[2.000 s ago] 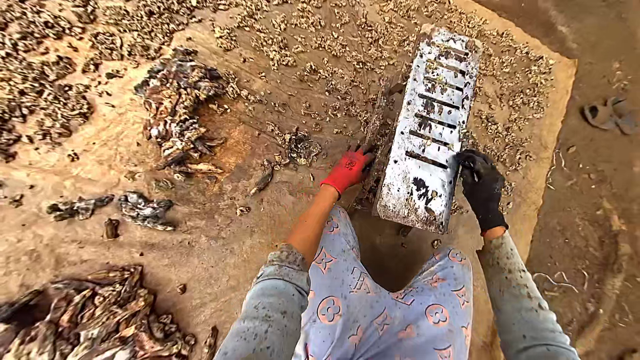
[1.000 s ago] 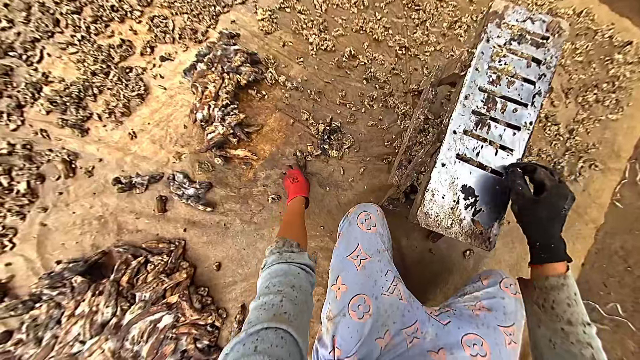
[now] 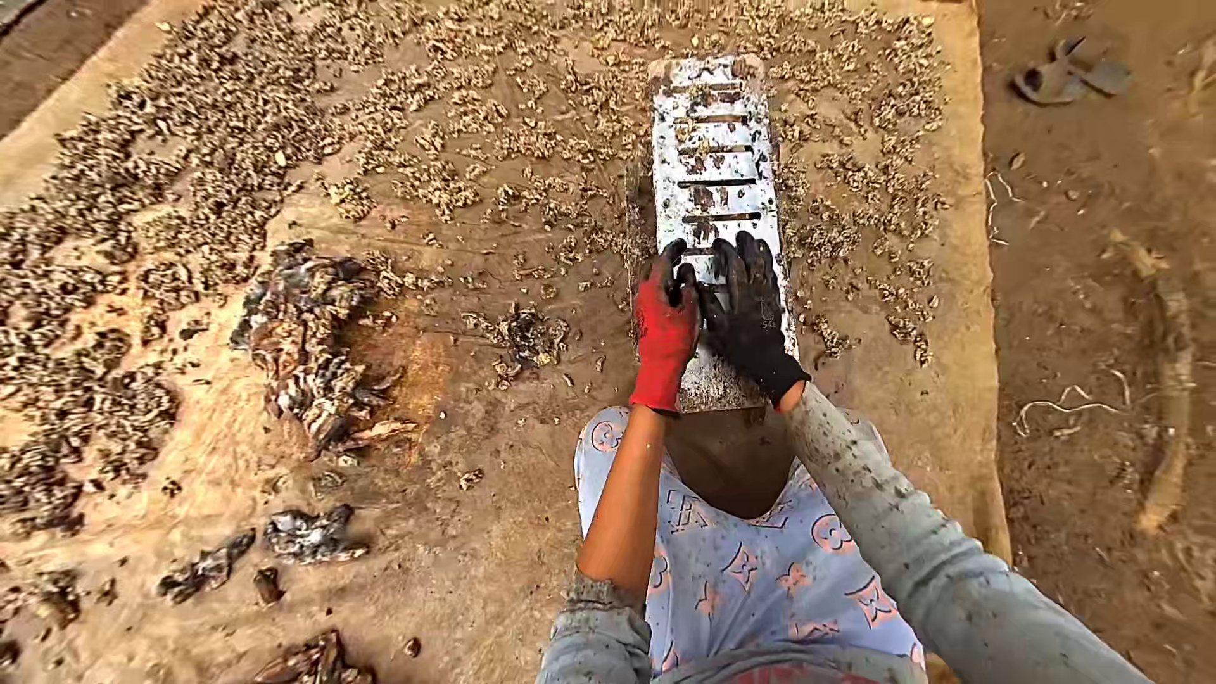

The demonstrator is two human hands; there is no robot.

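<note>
A slotted metal plate (image 3: 717, 199), pale and stained dark, lies on a low stand in front of my knees. On its near half, side by side, rest my left hand (image 3: 667, 328) in a red glove with dark fingertips and my right hand (image 3: 750, 313) in a black glove. Their fingers point away from me. Something small may lie beneath the palms; the hands hide that part of the plate. The stand's side shows along the plate's left edge.
Small, pale brown dried pieces (image 3: 218, 133) are scattered over the ground sheet (image 3: 475, 570). Left of me are a dark clump (image 3: 313, 342) of long shrivelled pieces and a smaller clump (image 3: 532, 337). A pair of sandals (image 3: 1072, 78) and a stick (image 3: 1170, 399) lie on the right.
My left hand has moved from the sheet, left of the plate, onto the plate. My right hand has moved from the plate's right edge to its near half. The view has shifted.
</note>
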